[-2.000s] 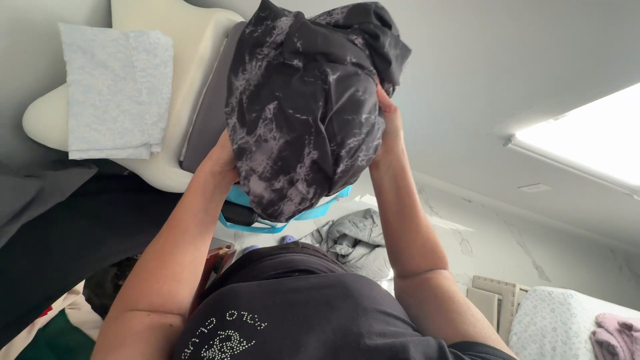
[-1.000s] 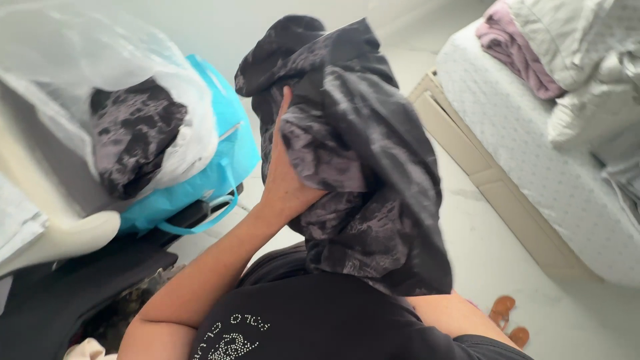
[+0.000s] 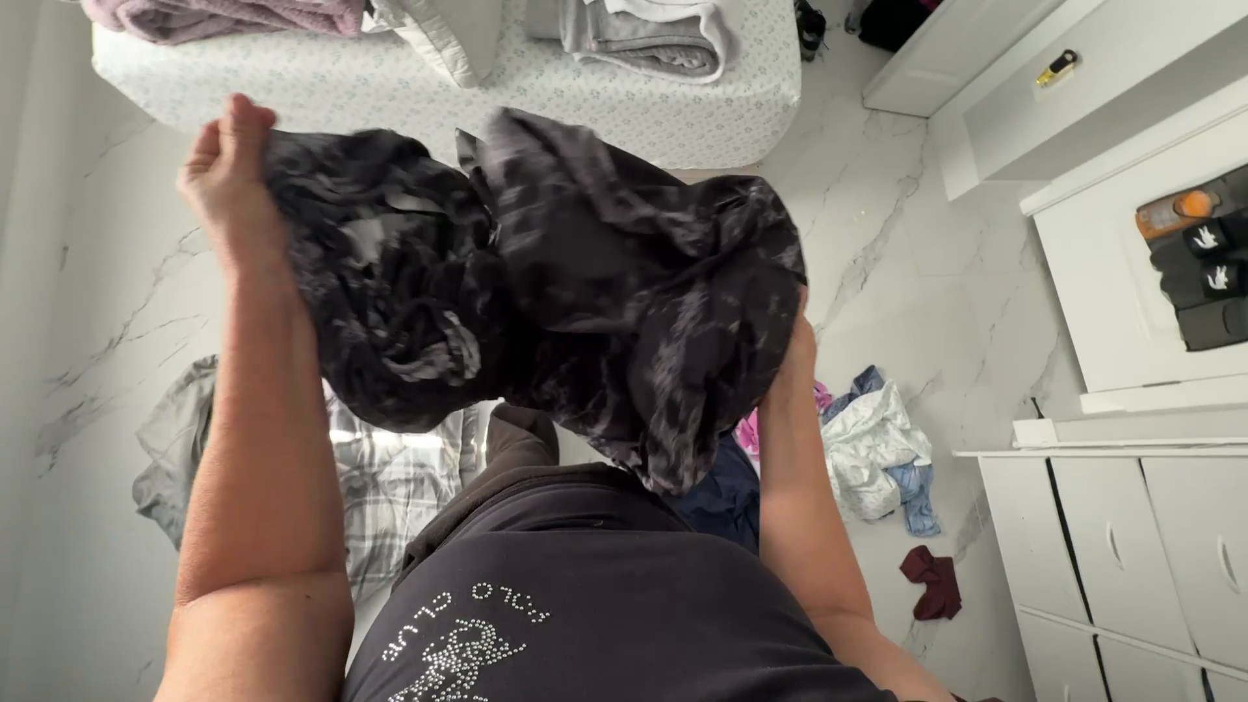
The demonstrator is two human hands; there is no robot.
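Note:
A bunched black fabric (image 3: 643,283) with a grey marbled pattern stretches between my two hands in front of my torso. At its upper left edge, my left hand (image 3: 229,161) is closed on the cloth, with its fingertips pinched together. My right hand (image 3: 795,356) grips the other side, its fingers mostly hidden behind the folds. The fabric is partly blurred and hangs in loose folds, so its exact shape cannot be told.
Beyond the fabric is a bed (image 3: 292,73) with folded grey cloth (image 3: 648,39) and a pink blanket (image 3: 234,15). Clothes (image 3: 877,458) and a dark red garment (image 3: 931,583) lie on the marbled floor. White drawers (image 3: 1102,546) stand at right; a plaid cloth (image 3: 400,487) lies below.
The view has swung from the blue bag to the bed and drawers. The marbled fabric was bunched together and is now spread wider, with my hands farther apart.

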